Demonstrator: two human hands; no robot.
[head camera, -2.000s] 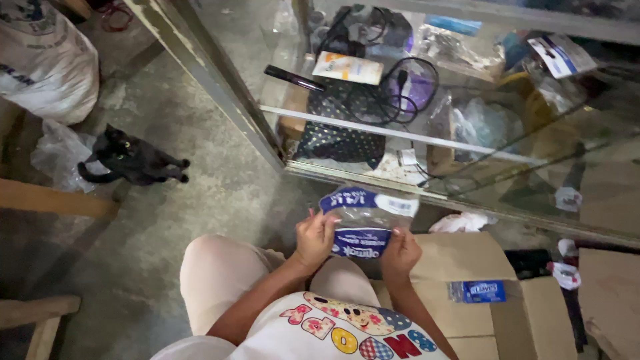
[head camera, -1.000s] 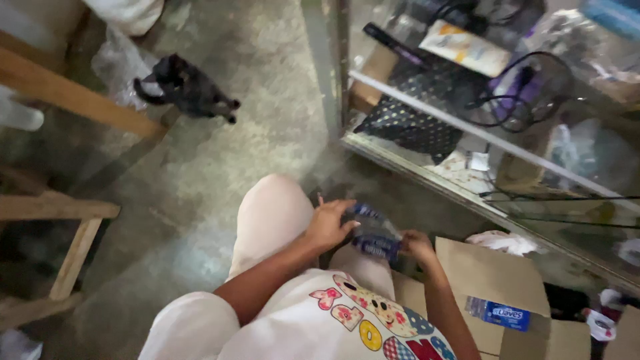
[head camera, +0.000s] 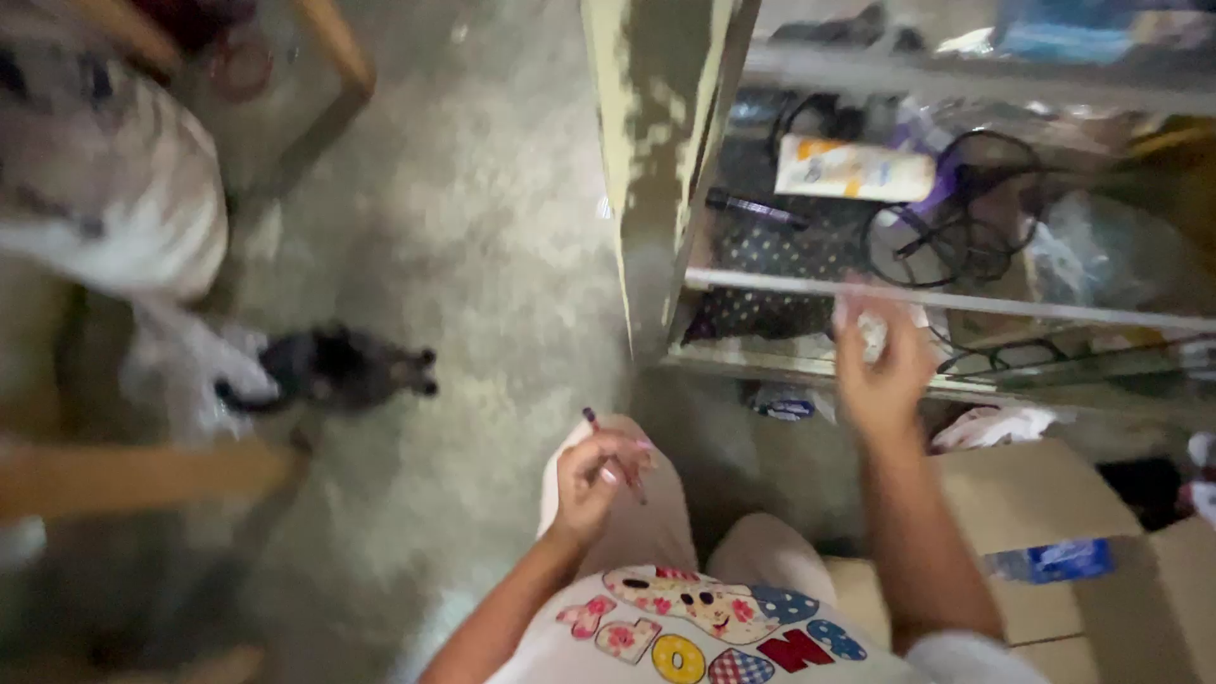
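My left hand (head camera: 598, 475) is over my knee, closed around a thin dark pen-like stick (head camera: 590, 415) whose end sticks out past the fingers. My right hand (head camera: 883, 351) reaches to the front edge of the glass display case (head camera: 950, 299); it is blurred, and a small whitish thing (head camera: 871, 334) shows by its fingers, though whether it is gripped I cannot tell. Beyond that hand, inside the case, lie a white and orange tube (head camera: 855, 169), a coiled black cable (head camera: 912, 247) and a dark marker-like stick (head camera: 755, 207). A crumpled blue and clear plastic wrapper (head camera: 787, 403) rests on the floor below the case.
To the left, a black cat (head camera: 337, 369) is on the concrete floor beside a clear plastic bag (head camera: 190, 361). A stuffed white sack (head camera: 104, 180) and wooden legs (head camera: 142, 475) stand farther left. An open cardboard box (head camera: 1035, 489) with a blue packet (head camera: 1069, 560) is at lower right.
Both hands held the blue and clear plastic wrapper between them earlier; now they are apart and it is out of them. My right hand has moved up to the case.
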